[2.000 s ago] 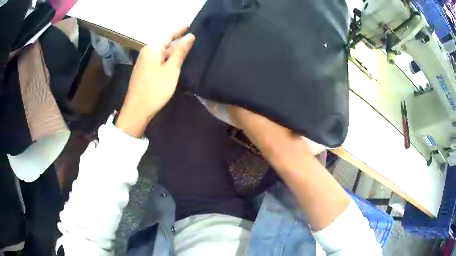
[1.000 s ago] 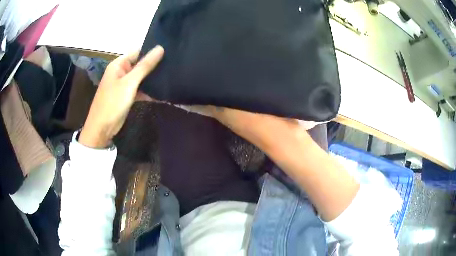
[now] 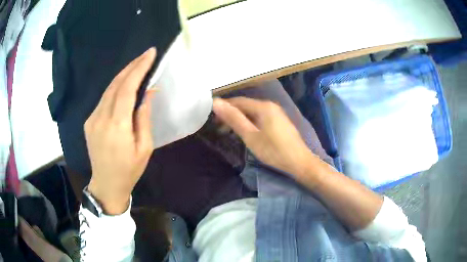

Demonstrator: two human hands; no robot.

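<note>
A black fabric panel [image 3: 97,46] lies on the left part of the white table and hangs over its front edge, with small side tabs on its left side. A whitish translucent sheet [image 3: 179,97] with a rounded corner shows along the panel's right side. My left hand [image 3: 120,133] lies on the black panel, its fingers along the fold where black meets white; part of the fingers is hidden there. My right hand [image 3: 261,128] is at the sheet's right corner, thumb and forefinger close to its edge; whether they pinch it is unclear.
The white table [image 3: 307,36] has a wooden front edge. A blue plastic basket [image 3: 384,183] with white sheets [image 3: 384,128] stands at the right, below the table. Dark and brown cloth pieces [image 3: 38,235] hang at the lower left. My lap is below the work.
The view has swung right, bringing the basket into full view. My right hand has come out from under the black panel to the white sheet's corner. My left hand now lies over the panel.
</note>
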